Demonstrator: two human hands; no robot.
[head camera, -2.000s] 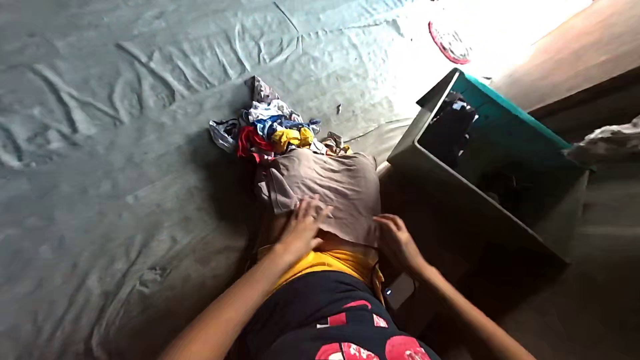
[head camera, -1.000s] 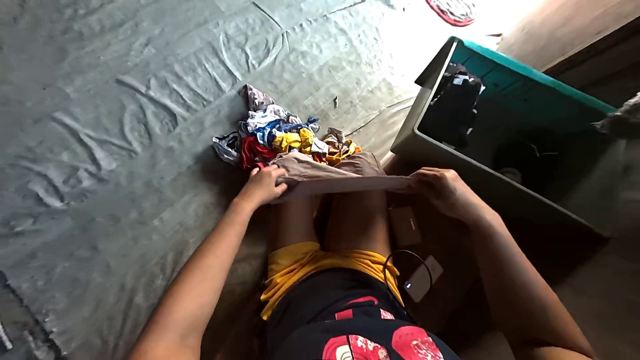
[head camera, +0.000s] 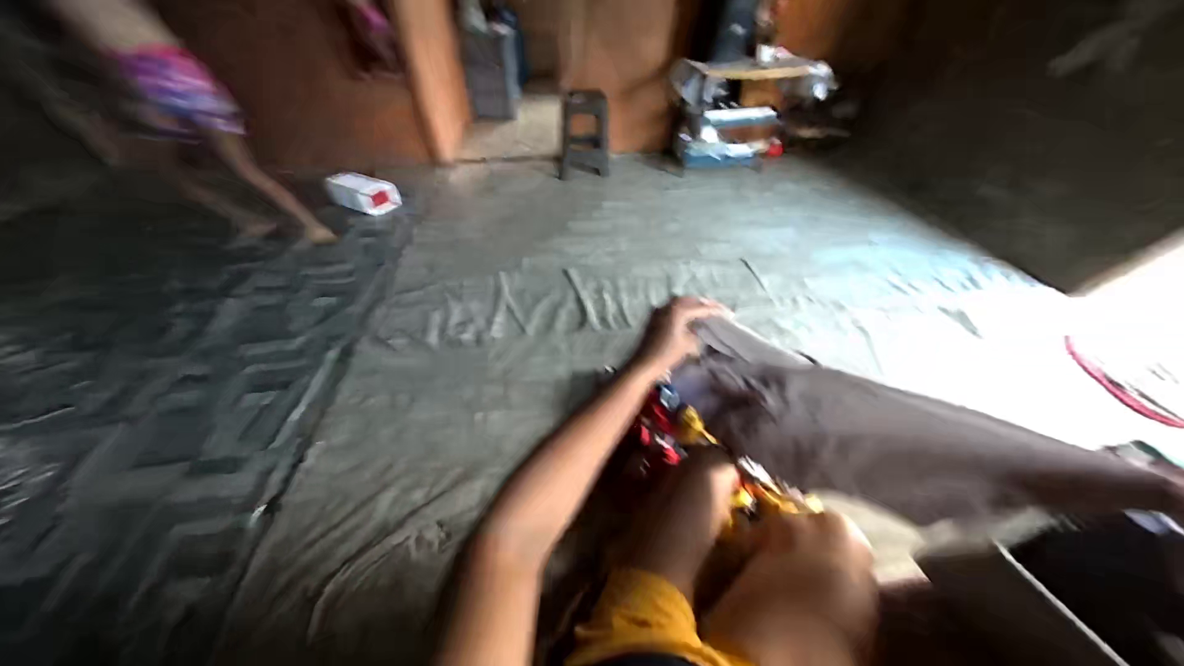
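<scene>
My left hand grips one edge of a greyish-brown cloth garment, which is stretched out to the right above my knees. At the right edge of the view, my right hand is blurred and partly cut off, holding the garment's other end. Beneath and beside the cloth lies a pile of crumpled clothes in red, yellow and blue, close to my knees and partly hidden. The fingers of both hands are smeared by motion.
A plastic bin with dark cloth stands at lower right. Another person's legs are at upper left, near a white box. A stool and a small rack stand at the back. A red-rimmed round object lies at right.
The garment, held low across my legs a second ago, is now pulled out wide toward the right, with my hands farther apart. The view has swung up, showing the room and another person.
</scene>
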